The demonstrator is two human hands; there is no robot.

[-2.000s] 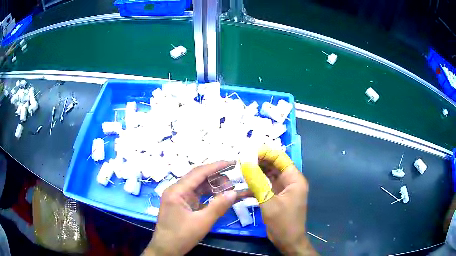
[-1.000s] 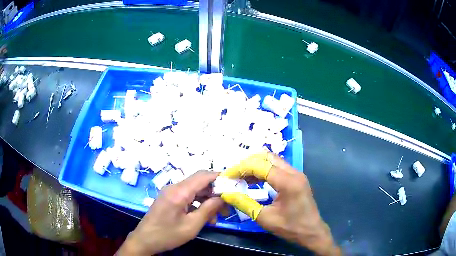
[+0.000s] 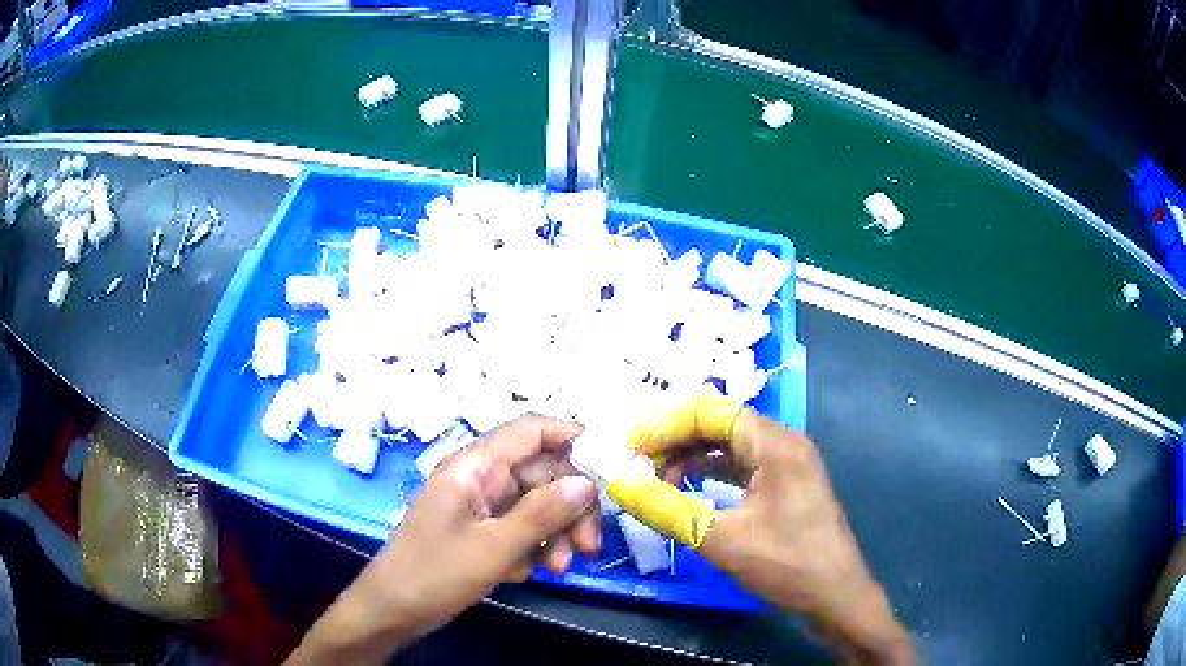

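Observation:
A blue tray (image 3: 215, 377) heaped with overexposed white plastic parts lies on the dark bench in front of me. My right hand (image 3: 728, 481), with yellow finger cots on thumb and finger, grips a white part (image 3: 605, 458) over the tray's near side. My left hand (image 3: 501, 507) is bare, its fingertips close to the left end of that part. Whether the left fingers touch the part or hold a thin stem is hard to tell. Thin stems stick out from many parts in the tray.
A green belt (image 3: 728, 182) carrying scattered white parts runs behind a pale rail (image 3: 962, 345). A silver post (image 3: 581, 104) rises behind the tray. White parts with stems (image 3: 1055, 522) lie on the bench at right. White pieces (image 3: 81, 208) and loose pins (image 3: 182, 247) lie at left.
The held white part has tilted between the hands, and my left fingers have opened slightly from their pinch. Parts on the belt have shifted left. The view has moved a little.

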